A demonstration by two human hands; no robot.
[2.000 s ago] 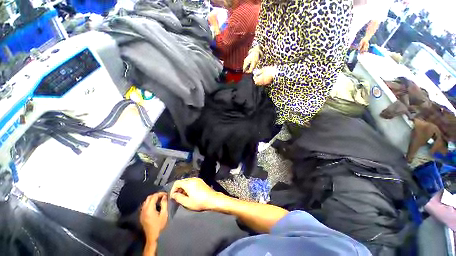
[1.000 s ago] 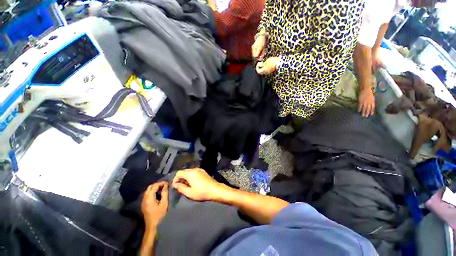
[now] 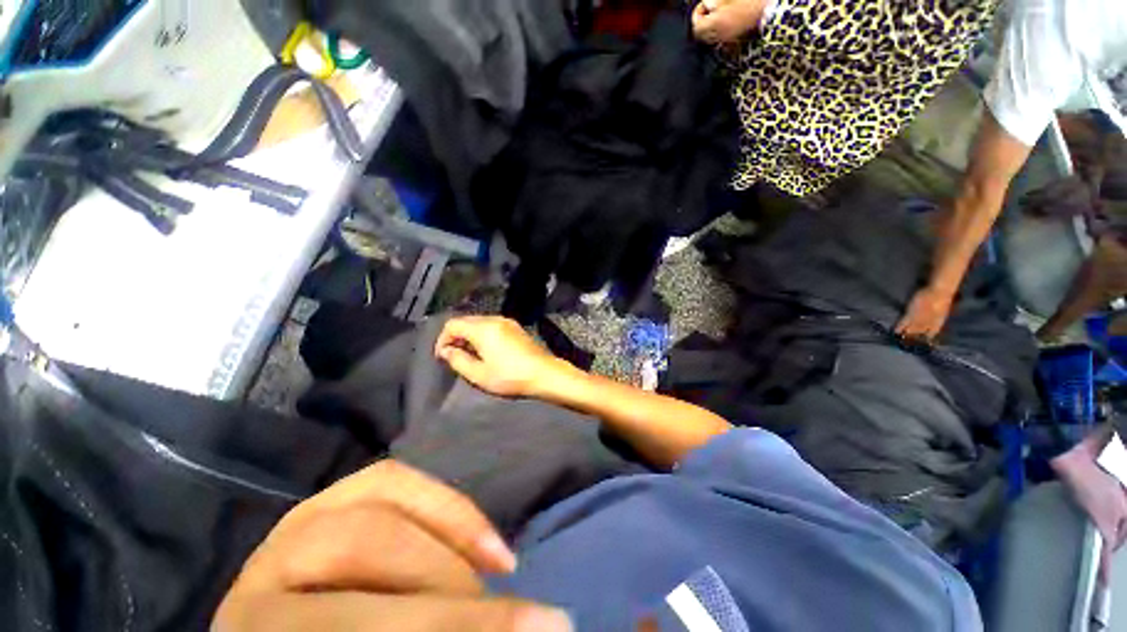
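The grey garment piece point(image 3: 513, 444) lies over my lap. My right hand point(image 3: 488, 354) rests at its upper edge with curled fingers and seems to pinch the cloth; the fingertips are partly hidden. My left hand point(image 3: 383, 556) is raised close to the camera, large and cut off by the bottom edge. Its thumb and forefinger are apart, with nothing visible between them. A dark garment with pale stitching point(image 3: 161, 494) hangs at the left below the machine table.
White machine table point(image 3: 161, 290) at left bears dark zip-like strips point(image 3: 148, 173) and yellow-green loops point(image 3: 324, 49). A black garment point(image 3: 618, 161) hangs by a person in leopard print point(image 3: 853, 87). Another person's hand point(image 3: 924, 315) touches the black bundle point(image 3: 840, 407) at right. Blue-white scrap point(image 3: 645, 336) lies on the floor.
The view has tilted down. My left hand has left the cloth edge beside my right hand and come up near the camera. The other person's arm at right has reached down onto the black bundle.
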